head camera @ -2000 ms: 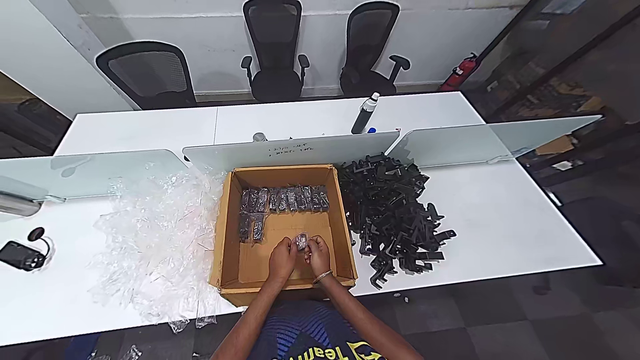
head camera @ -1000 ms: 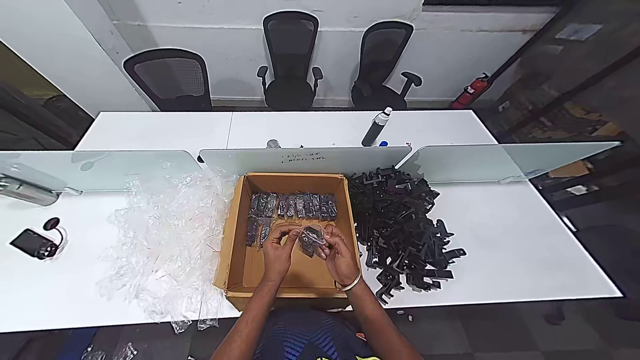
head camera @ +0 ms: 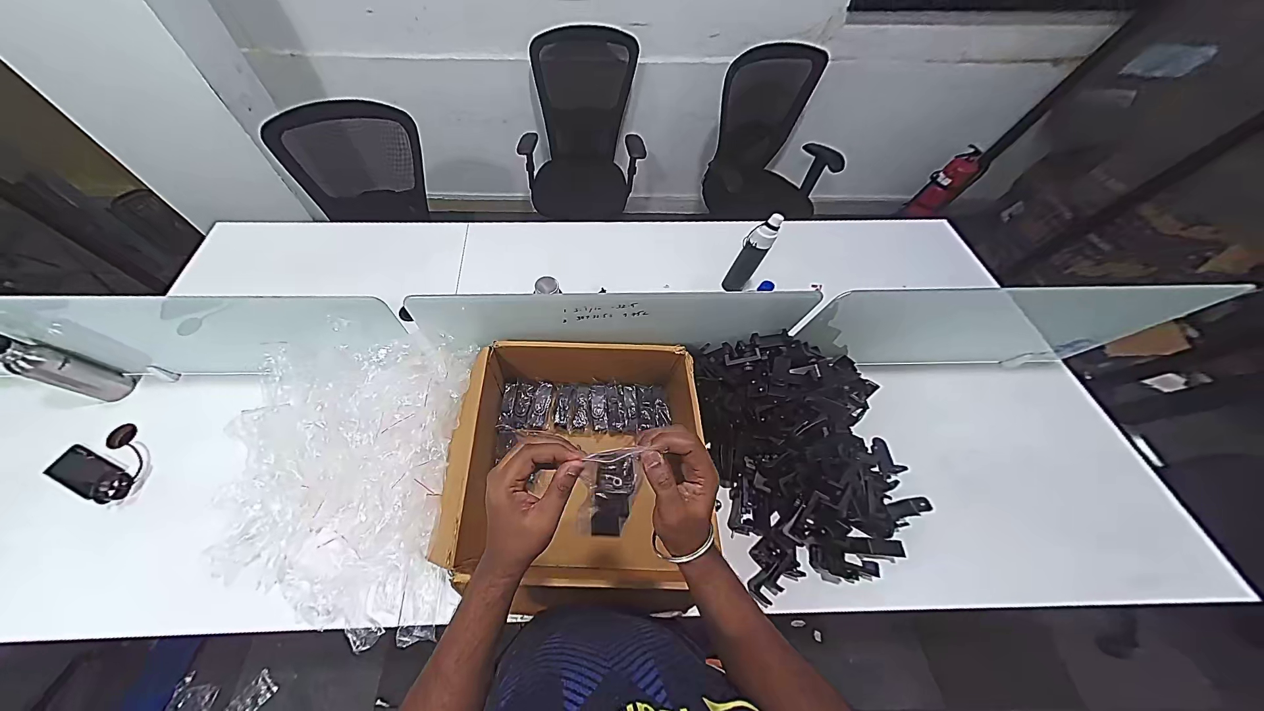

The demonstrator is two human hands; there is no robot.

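Note:
A clear plastic bag (head camera: 614, 484) with a black part inside hangs between my hands, over the open cardboard box (head camera: 573, 575). My left hand (head camera: 525, 499) pinches one side of its upper edge with thumb and finger. The other side is pinched by my right hand (head camera: 681, 489), which has a pale bangle at the wrist. Rows of bagged black parts (head camera: 597, 407) lie along the far side of the box floor; my hands partly cover the nearer ones. To the right of the box is a heap of loose black parts (head camera: 800, 425); to its left, a pile of clear plastic bags (head camera: 341, 474).
A low glass partition (head camera: 612, 331) runs across the white table (head camera: 1037, 494) behind the box. Past it stands a dark bottle (head camera: 752, 255) with a white top. At the left are a metal flask (head camera: 69, 370) and a small black device (head camera: 91, 474). Several chairs stand beyond.
A second ago my hands held the bagged part bunched up at the box's right side. They are now apart at the bag's upper edge, and the bag hangs down between them.

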